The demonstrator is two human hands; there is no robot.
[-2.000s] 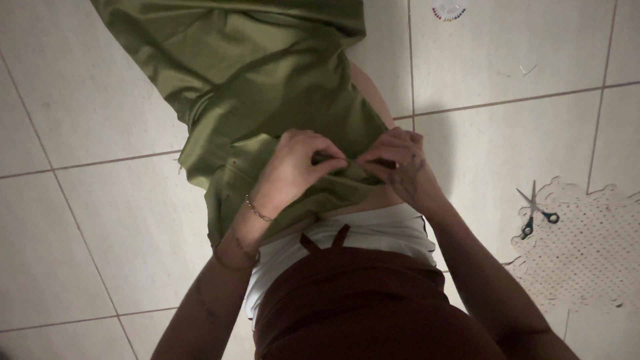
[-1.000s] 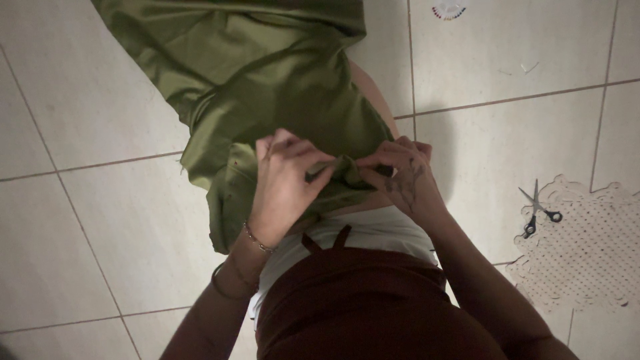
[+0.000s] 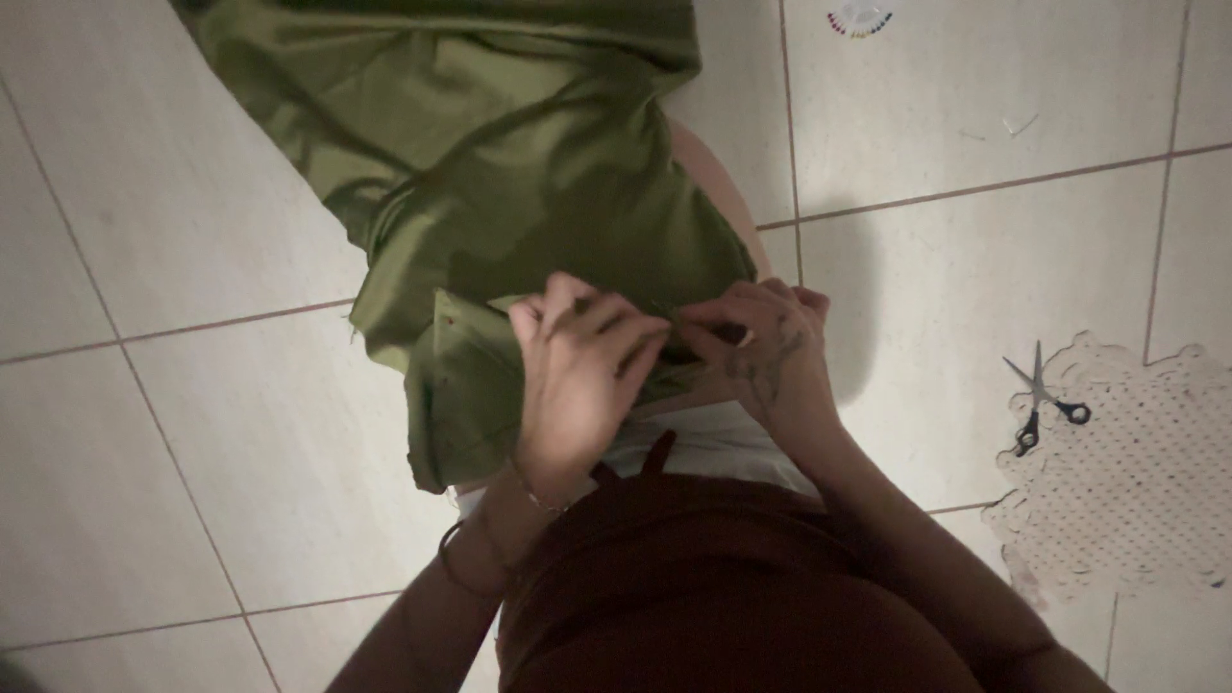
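Observation:
Green satiny fabric (image 3: 539, 202) lies across my lap and legs and runs up out of view at the top. Near its lower edge, my left hand (image 3: 587, 356) has thumb and fingertips pinched on the cloth. Close to its right, my right hand (image 3: 765, 346) pinches the fabric too, its fingertips almost meeting those of the left. What lies between the fingertips is too small and dark to make out. A turned-over flap of the fabric (image 3: 462, 356) with a small reddish dot shows left of my left hand.
On the tiled floor at the right, scissors (image 3: 1038, 399) with dark handles lie with spread blades, partly over a perforated, scalloped mat (image 3: 1136, 472). A round wheel of colored-head pins (image 3: 859, 17) sits at the top edge. Thin pale scraps (image 3: 1018, 125) lie below it.
My left hand's fingers have shifted, now more bunched close to the right hand's fingertips. Both hands stay at the same part of the cloth.

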